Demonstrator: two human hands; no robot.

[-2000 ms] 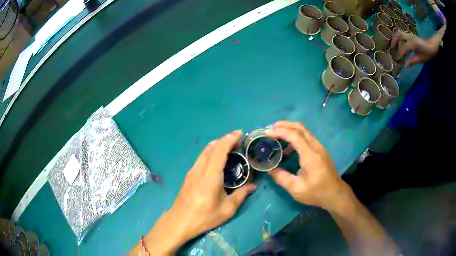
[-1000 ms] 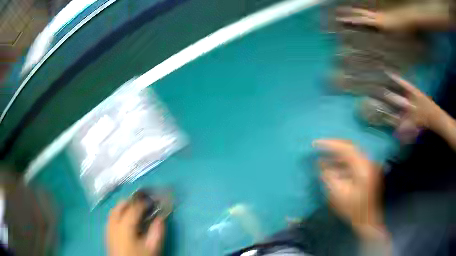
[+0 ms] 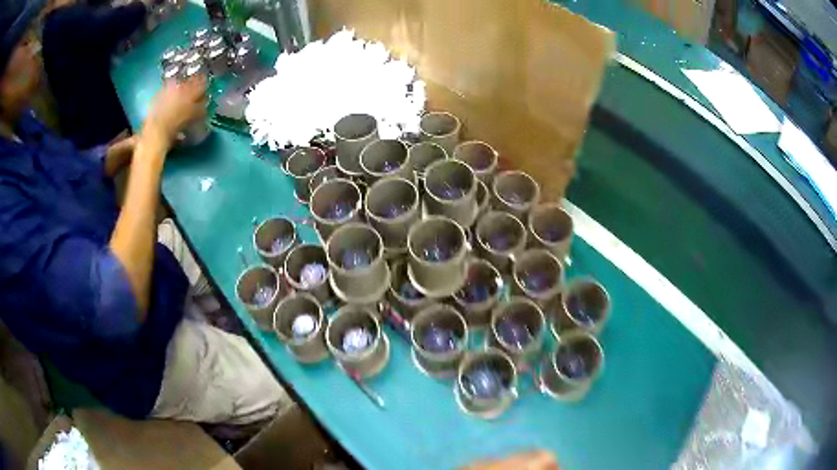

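Observation:
A large cluster of grey-brown cup-like housings (image 3: 358,271) stands on the green bench in front of me, some stacked on others. Dark motor hubs show inside most; a few near the left front look white or silver. Thin red and black lead wires (image 3: 365,387) come out at the front. A small part of what appears to be my left hand (image 3: 514,461) shows at the bottom edge, cut off; its fingertips and anything in it are hidden. My right hand is out of the picture.
White parts (image 3: 335,87) lie heaped behind the housings, before a brown cardboard sheet (image 3: 528,83). A person in dark blue (image 3: 73,266) works at the left. The clear bag of screws (image 3: 748,418) lies at the lower right, beside the dark green conveyor belt (image 3: 697,220).
The view has swung left to the large housing cluster. Earlier both my hands held housings; then the right was empty and apart. Now only part of one hand shows.

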